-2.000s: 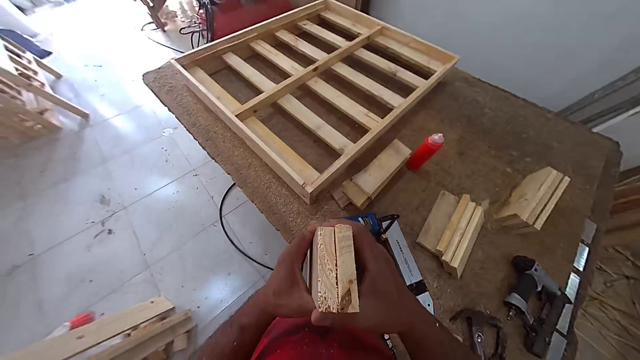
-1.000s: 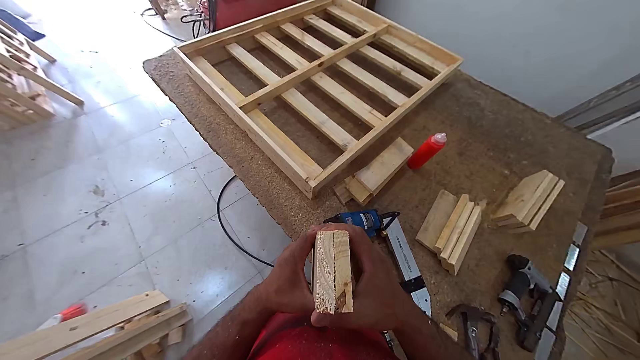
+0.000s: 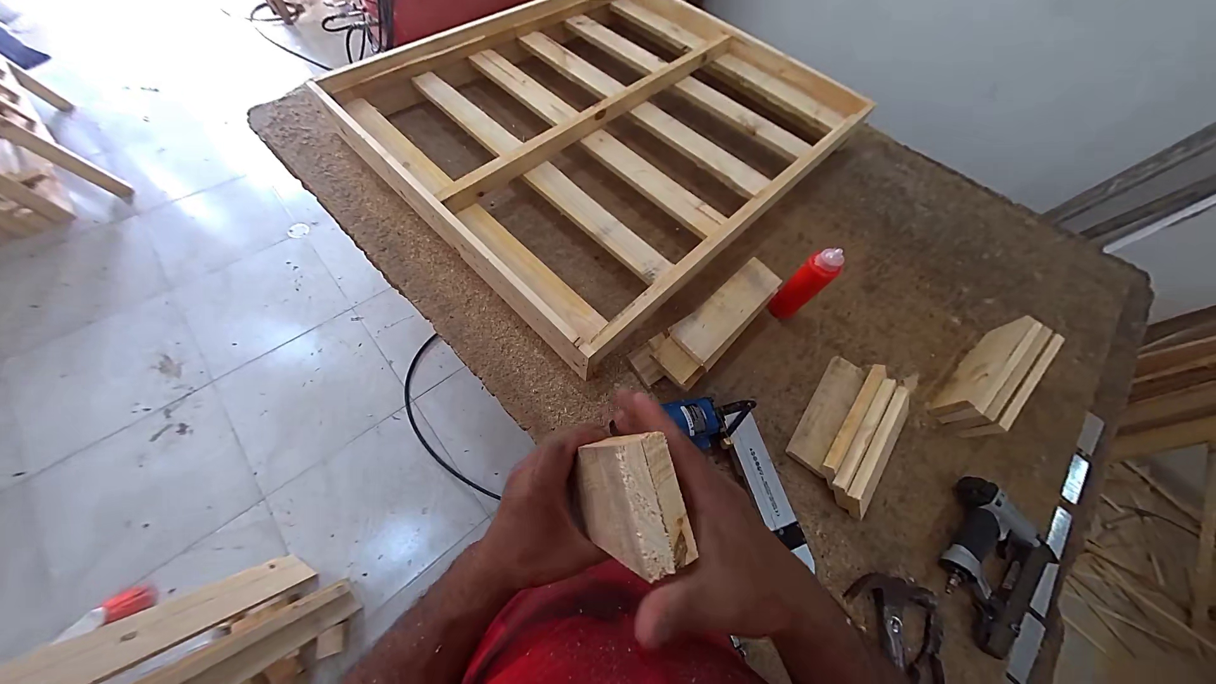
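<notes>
Two short wooden blocks (image 3: pixel 636 503), pressed face to face with sawn ends up, are between my hands in front of my red shirt. My left hand (image 3: pixel 546 513) grips their left side. My right hand (image 3: pixel 727 541) lies along their right side, its thumb lifted off and its fingers loosely spread. Just beyond the hands lie a blue power tool (image 3: pixel 698 420) and a grey metal bar (image 3: pixel 760 470). A red squeeze bottle (image 3: pixel 806 283) lies by stacked wood offcuts (image 3: pixel 727 313). Farther back rests a slatted wooden frame (image 3: pixel 570 128).
Two groups of wood blocks (image 3: pixel 850 432) (image 3: pixel 997 375) stand on the sawdust-covered workbench (image 3: pixel 950 237). A pneumatic nailer (image 3: pixel 997 560) and a claw hammer (image 3: pixel 898 617) lie near its right edge. Boards (image 3: pixel 237 627) are at lower left. A black cable (image 3: pixel 410 399) hangs by the bench.
The blocks have tilted, so that more of their left face shows. My right hand has loosened, its thumb and fingers now spread away from the wood.
</notes>
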